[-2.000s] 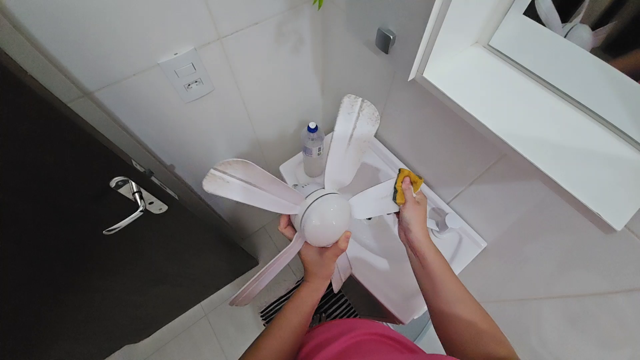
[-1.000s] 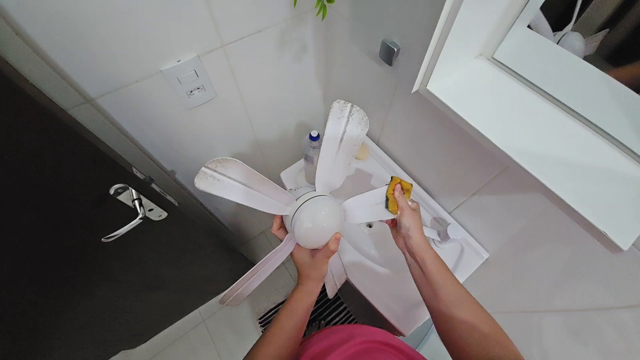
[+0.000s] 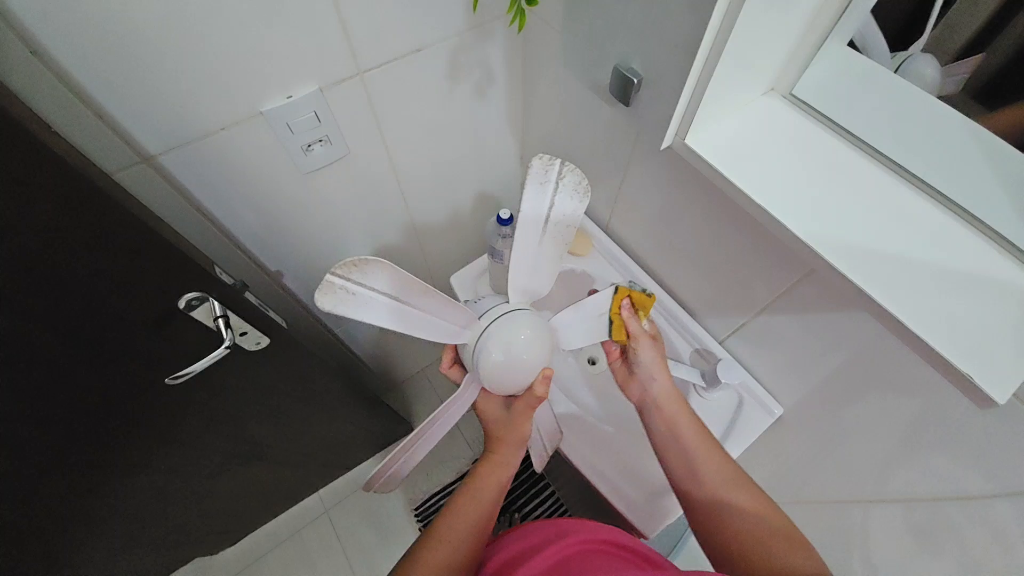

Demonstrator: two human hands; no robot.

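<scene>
A white ceiling fan (image 3: 514, 350) with several blades and a round globe is held over a white washbasin (image 3: 616, 440). My left hand (image 3: 504, 404) grips its hub from below, with the thumb on the globe. In my right hand (image 3: 638, 352) is a yellow sponge (image 3: 632, 310) with a dark green side, pressed around the outer end of the blade on the right. Brownish grime marks the upper blade (image 3: 552, 216) and the left blade (image 3: 392, 296). The sponge hides the tip of the right blade.
A clear bottle with a blue cap (image 3: 500, 248) and a bar of soap (image 3: 580, 243) are at the basin's back. The faucet (image 3: 704, 372) is right of my right hand. A white cabinet (image 3: 864, 216) juts out above right; a dark door (image 3: 120, 416) stands left.
The fan's blades and globe have shifted slightly relative to the basin. The soap, hidden two seconds ago, now shows beside the upper blade. The sponge stays at the right blade's outer end.
</scene>
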